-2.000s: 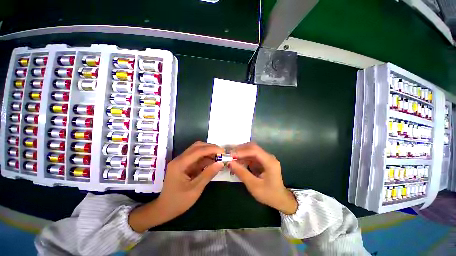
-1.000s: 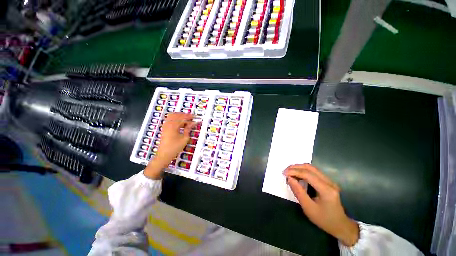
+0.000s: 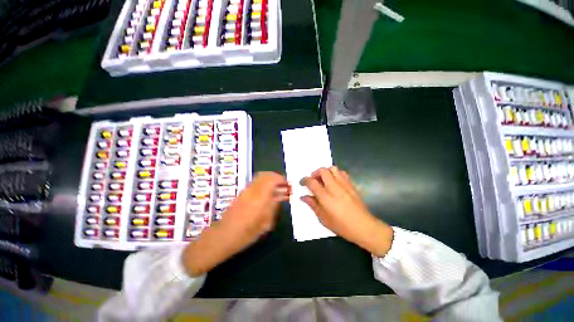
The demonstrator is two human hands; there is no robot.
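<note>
My left hand (image 3: pixel 248 210) is between the left tray (image 3: pixel 80 217) and the white sheet (image 3: pixel 308 151). A red end shows at its fingertips, part of a small cylindrical component (image 3: pixel 285 191); the rest is hidden by the fingers. My right hand (image 3: pixel 343 204) is over the right side of the sheet, thumb and fingertips bent close together. A small dark spot shows at its fingertips; whether it holds a strip cannot be told. The left tray holds columns of red-ended components with white or yellow bands, with a gap in its fourth column.
A similar upper tray (image 3: pixel 189 61) sits on the raised surface beyond. A stack of white trays (image 3: pixel 475 170) stands at the right. A grey metal post with a square base plate (image 3: pixel 352 107) stands behind the sheet. Dark ridged racks (image 3: pixel 22 170) are at the far left.
Since one second ago, my left hand has left the left tray and come to the sheet with a component. The view has turned right. The tray's gap is lower than two seconds ago.
</note>
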